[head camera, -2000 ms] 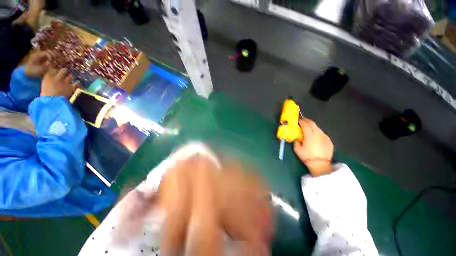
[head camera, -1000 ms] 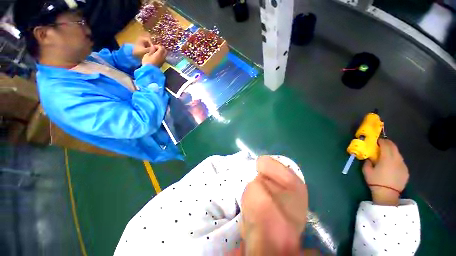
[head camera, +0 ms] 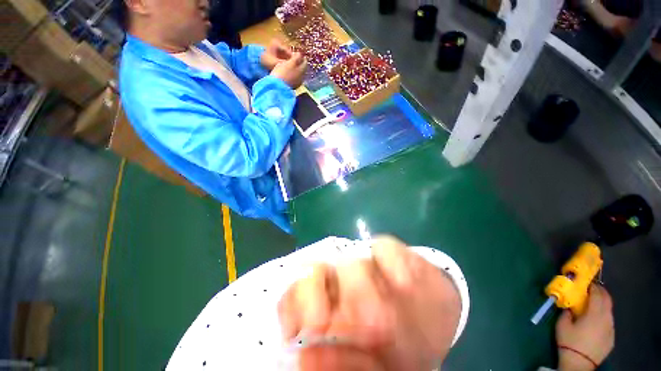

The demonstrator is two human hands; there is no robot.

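My right hand (head camera: 585,327) is at the lower right, closed around the handle of a yellow hot glue gun (head camera: 578,277). A pale glue stick (head camera: 543,310) juts out of the gun's rear. The gun's front points up towards a black housing (head camera: 622,219) lying on the belt, with a small yellow-green spot at its mouth. My left hand (head camera: 377,308) is raised close to the camera at the bottom centre, blurred, with its fingers curled. Whether it holds anything is hidden.
A green bench edge (head camera: 406,210) runs beside the dark belt (head camera: 522,156), which carries more black housings (head camera: 553,118). A white perforated post (head camera: 496,80) stands between. A co-worker in blue (head camera: 203,116) sits left, by cardboard trays (head camera: 377,105) and a glossy mat (head camera: 370,153).
The view has swung left, so the co-worker, post and belt appear shifted right. The glue gun in my right hand now shows nearer the lower right corner. My left hand stays raised, its fingers now spread across more of the view.
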